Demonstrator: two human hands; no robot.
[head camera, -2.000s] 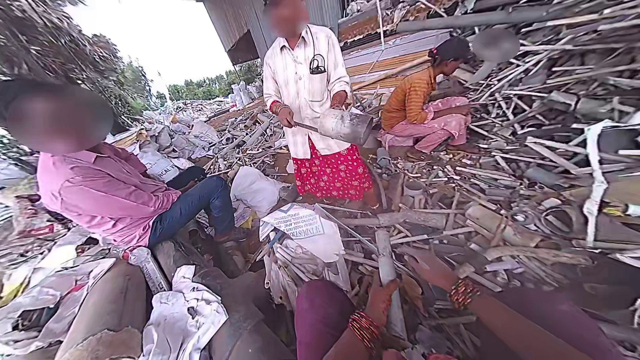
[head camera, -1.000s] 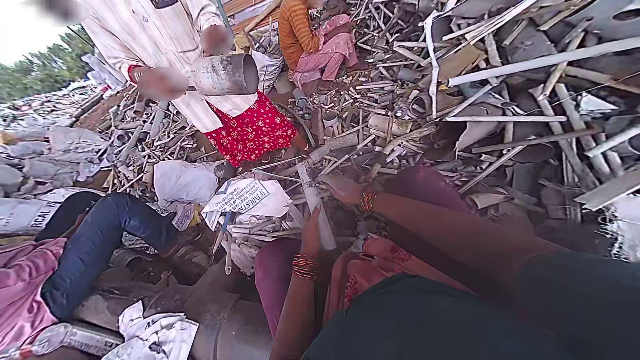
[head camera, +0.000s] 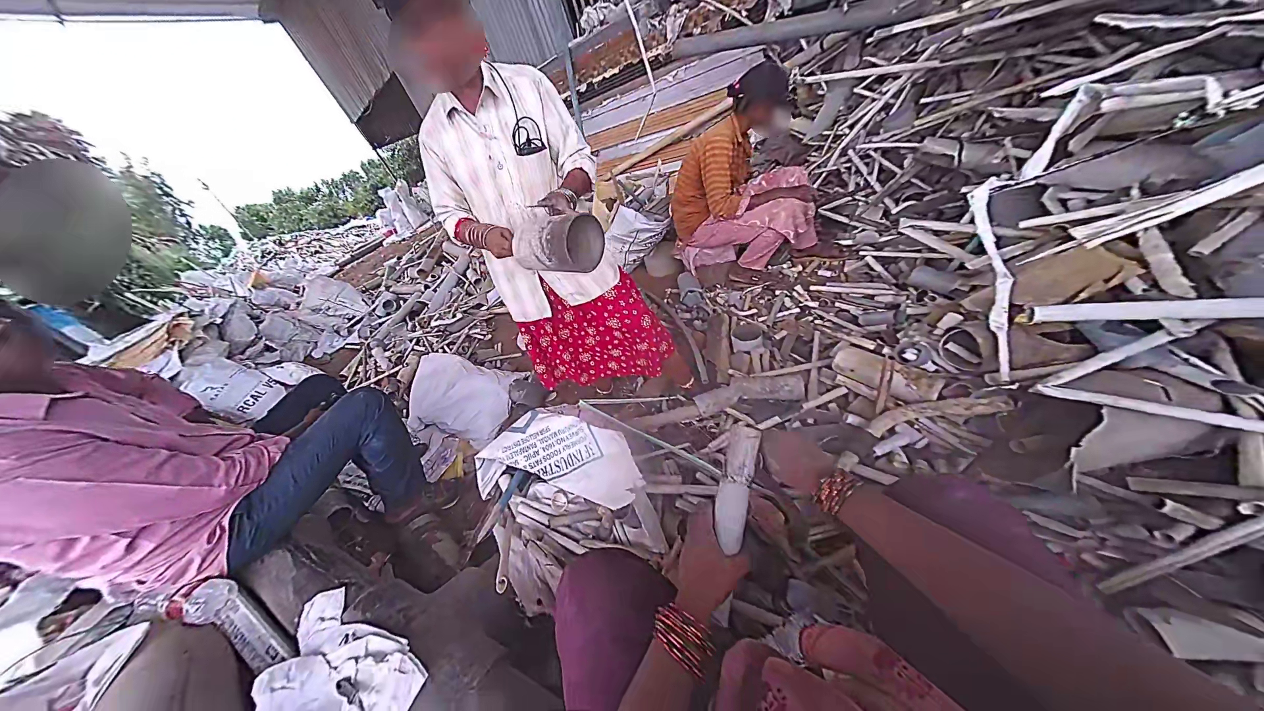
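Observation:
A short grey plastic pipe piece (head camera: 737, 489) stands tilted in front of my knees. My left hand (head camera: 707, 568) is closed around its lower end. Just right of the pipe's upper part is my right hand (head camera: 795, 462); its fingers are blurred, and whether they touch the pipe I cannot tell. Left of the pipe, an open white woven sack (head camera: 578, 459) with printed writing holds many thin pipe pieces (head camera: 553, 523).
A standing person (head camera: 523, 178) holds a wide grey pipe (head camera: 560, 243). Another crouches (head camera: 736, 188) by the scrap pipe heap (head camera: 948, 178). A person in pink (head camera: 128, 474) sits at left, near a plastic bottle (head camera: 237, 622) and crumpled white sheeting (head camera: 341, 662).
The view has swung up and left since one second ago. The pipe piece is in my left hand in the earlier frames too. The standing person still holds the wide pipe.

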